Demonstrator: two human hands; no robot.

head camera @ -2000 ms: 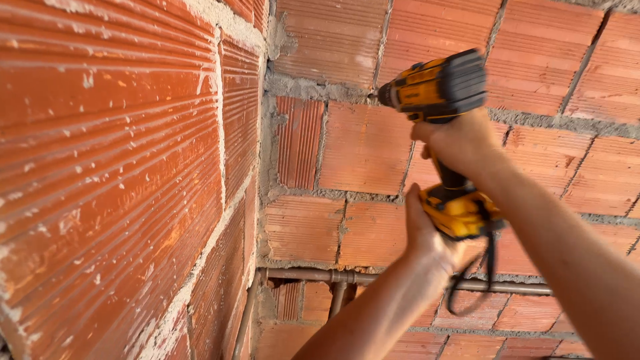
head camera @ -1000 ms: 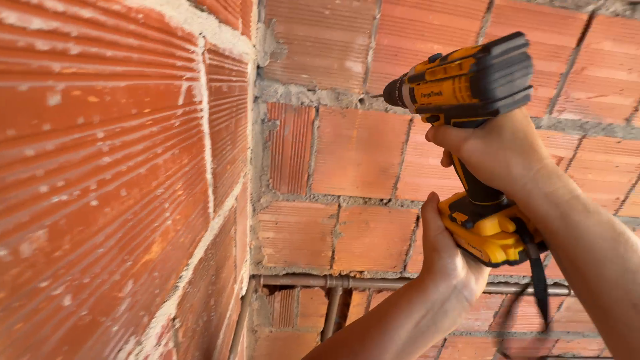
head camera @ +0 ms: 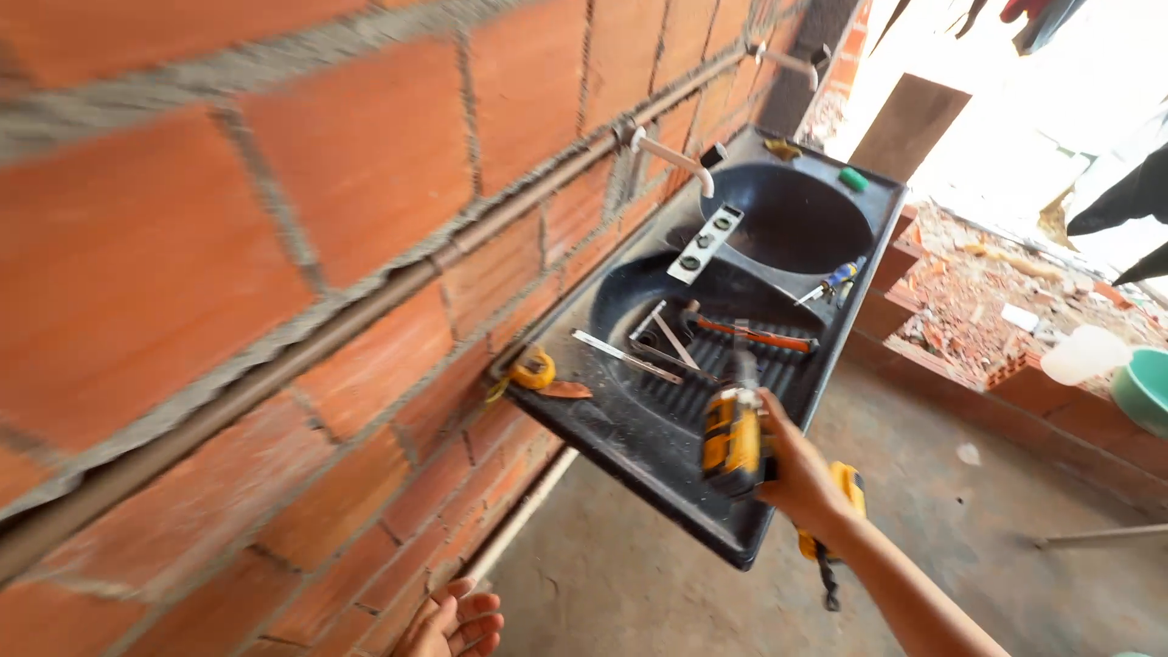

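My right hand (head camera: 803, 470) grips a yellow and black cordless drill (head camera: 732, 438), held over the near end of a black double-basin sink (head camera: 630, 452). My left hand (head camera: 453, 625) is low by the brick wall, palm up, fingers partly curled and holding nothing. On the sink lie a spirit level (head camera: 705, 244), a hammer with an orange handle (head camera: 762, 337), a small square (head camera: 671, 338), a metal rule (head camera: 625, 356), a blue-handled screwdriver (head camera: 838, 276) and a yellow tape measure (head camera: 533, 369). The drill's front is blurred.
A brown pipe (head camera: 338, 339) runs along the brick wall (head camera: 383, 137), with a white tap (head camera: 675, 159) over the sink. A low brick ledge with rubble (head camera: 967, 301) stands at right, bearing a green basin (head camera: 1145, 388). Dark cloths hang at the upper right.
The view has swung from the bare brickwork to the sink. My left hand, earlier at the drill's base, has come away from it. The drill remains in my right hand, now over the sink.
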